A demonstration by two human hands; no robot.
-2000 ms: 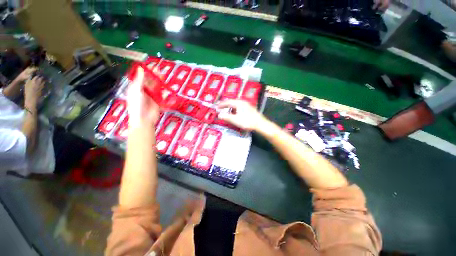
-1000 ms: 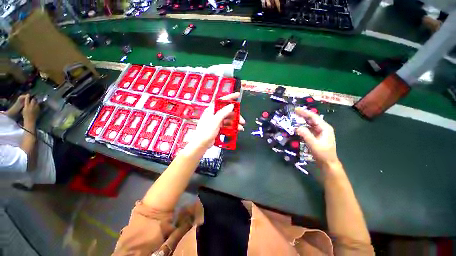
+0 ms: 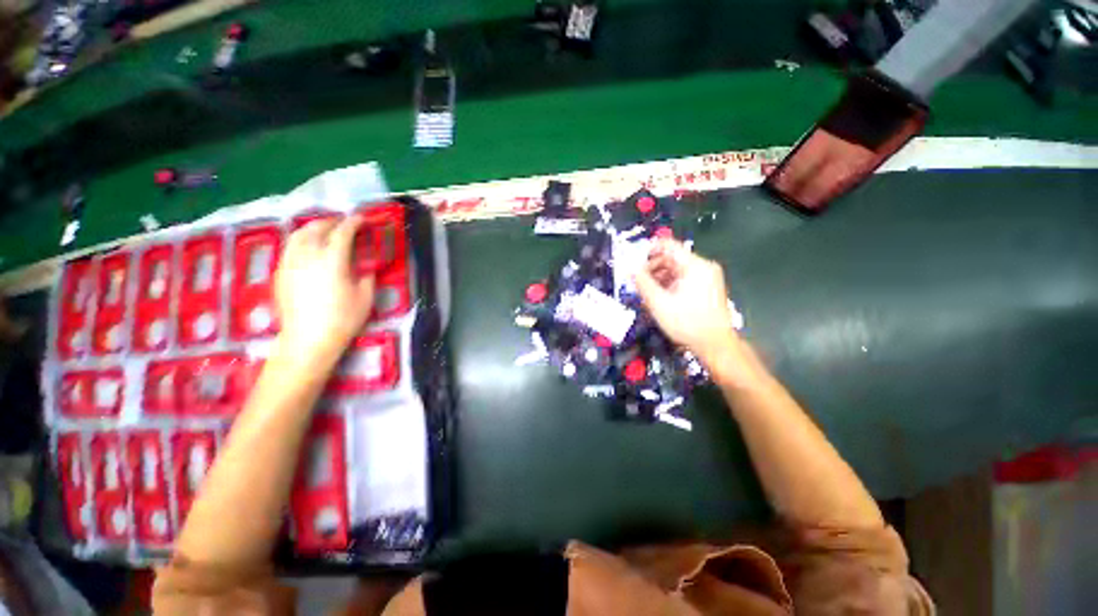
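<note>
Red front housings (image 3: 204, 289) lie in rows in the black-edged parts tray (image 3: 436, 361), on a whitish liner (image 3: 388, 463). My left hand (image 3: 323, 286) is over the tray's upper right, its fingertips at a red housing (image 3: 383, 255); whether it grips it cannot be told. My right hand (image 3: 689, 291) is at the small loose parts pile (image 3: 590, 315), fingertips bent together near a white piece. Whether it holds anything is too blurred to tell. The pile has black, white and round red bits.
Beyond the dark green bench top (image 3: 915, 325) runs a green conveyor belt (image 3: 650, 114) with scattered phones (image 3: 435, 111). Edge tape (image 3: 506, 199) lies between them. A dark reddish panel (image 3: 843, 147) on a grey post stands at the upper right.
The view has turned right and moved closer. My left hand has moved with the red housing from the tray's right edge to its upper right row. My right hand remains at the pile.
</note>
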